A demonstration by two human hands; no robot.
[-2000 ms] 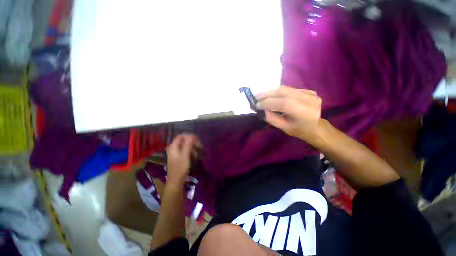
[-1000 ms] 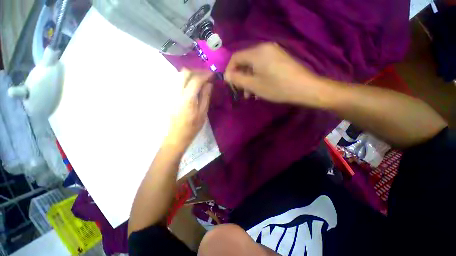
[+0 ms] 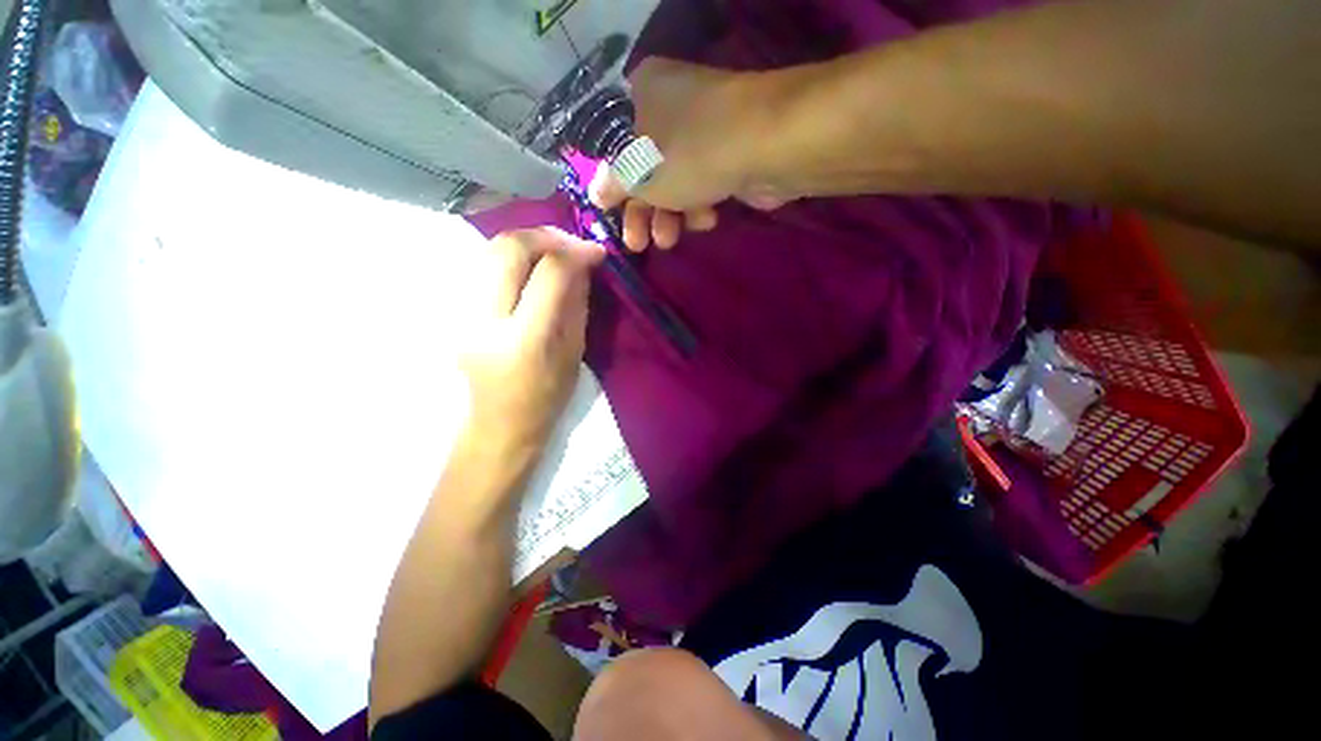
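Observation:
A maroon garment (image 3: 811, 377) lies under the needle area of the grey-white sewing machine head (image 3: 391, 102) and hangs over the lap. A narrow dark strip (image 3: 652, 307) runs along the cloth from the presser foot (image 3: 587, 210). My left hand (image 3: 533, 326) pinches the cloth edge just left of the presser foot. My right hand (image 3: 688, 152) is behind and right of the ribbed pale knob (image 3: 636, 162), its fingertips curled down on the cloth beside the needle. The knob partly covers it, and I cannot see whether it holds a tool.
The white table (image 3: 275, 377) is left of the cloth, with a printed paper sheet (image 3: 587, 485) at its edge. A red basket (image 3: 1159, 434) with silvery plastic bags is right of the lap. A yellow crate (image 3: 181, 688) is at lower left. A lamp head (image 3: 36, 434) is at far left.
The view has moved closer to the machine. My right hand has moved up behind the knob, with its forearm now across the upper right. The dark strip and red basket show more clearly. My left hand stays near the needle.

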